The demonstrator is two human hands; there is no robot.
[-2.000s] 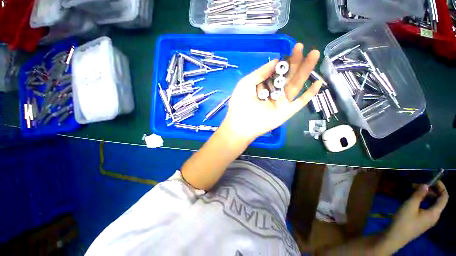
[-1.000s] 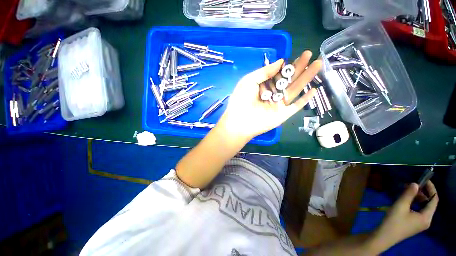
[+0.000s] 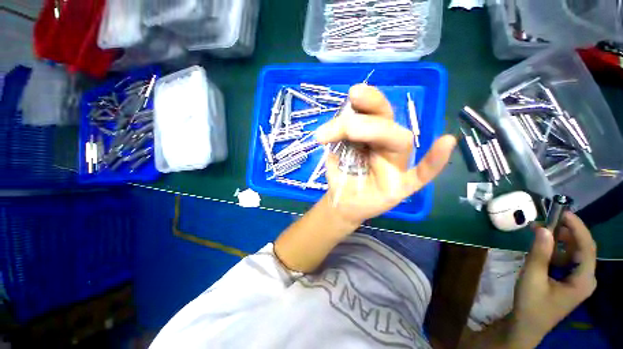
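Observation:
My left hand is above the blue tray, palm up, with some fingers curled over several silver cylinders. They are blurred and partly hidden; a thin pin sticks up beyond the fingertips. My right hand is at the lower right by the bench edge. It grips a short metal cylinder between thumb and fingers, upright, with a dark ring at its top end. Pinned silver cylinders lie loose in the blue tray, mostly on its left side.
A clear box of aligned parts stands beyond the tray. A tilted clear box, loose cylinders and a white rounded case are right. A lidded box, second blue tray and tissue are left.
My left hand has closed its fingers over the cylinders, which lay on the open palm before. My right hand has moved up, nearer the white case. The camera view has shifted.

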